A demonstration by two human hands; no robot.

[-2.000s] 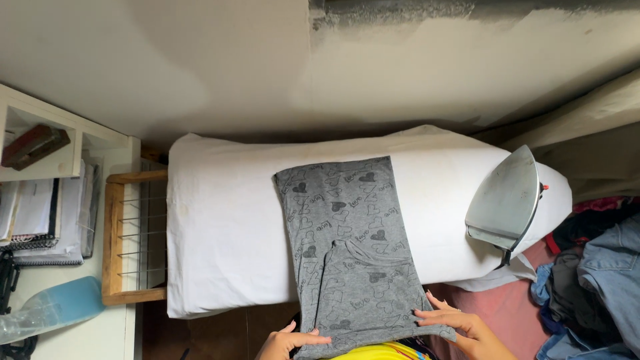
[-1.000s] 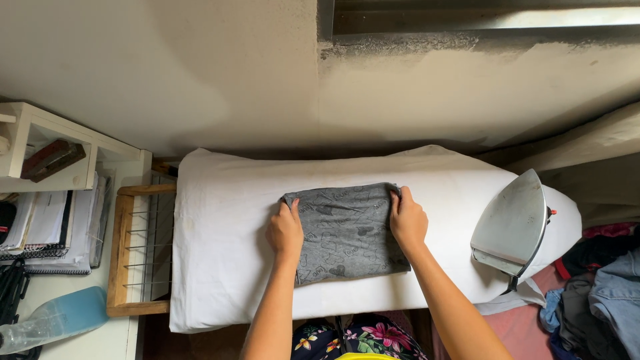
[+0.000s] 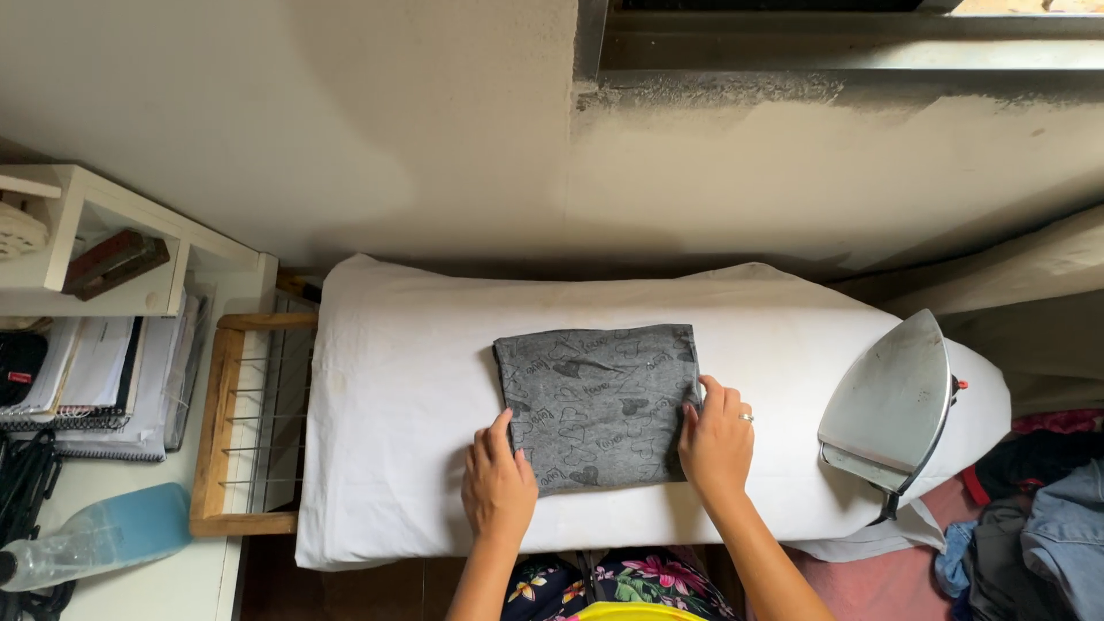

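Observation:
A grey heart-print cloth garment (image 3: 604, 414), folded into a compact rectangle, lies flat on the white-covered ironing board (image 3: 397, 414). My left hand (image 3: 500, 483) rests at its lower left edge, fingertips touching the fabric. At its right edge is my right hand (image 3: 716, 431), wearing a ring, with thumb and fingers against the side; whether it pinches the cloth is hard to tell. A clothes iron (image 3: 888, 405) stands on its heel at the board's narrow right end, its metal soleplate turned toward the garment.
A wooden-framed wire rack (image 3: 226, 423) adjoins the board's left end. Left of it, a white desk (image 3: 203, 552) holds spiral notebooks (image 3: 112, 431), black cables and a bottle of blue liquid (image 3: 129, 526). Piled clothes (image 3: 1018, 543) lie at lower right. The wall runs behind the board.
The garment was longer two seconds ago and is now folded smaller. Since one second ago, both hands have moved from its upper corners down to its sides, and it lies flatter.

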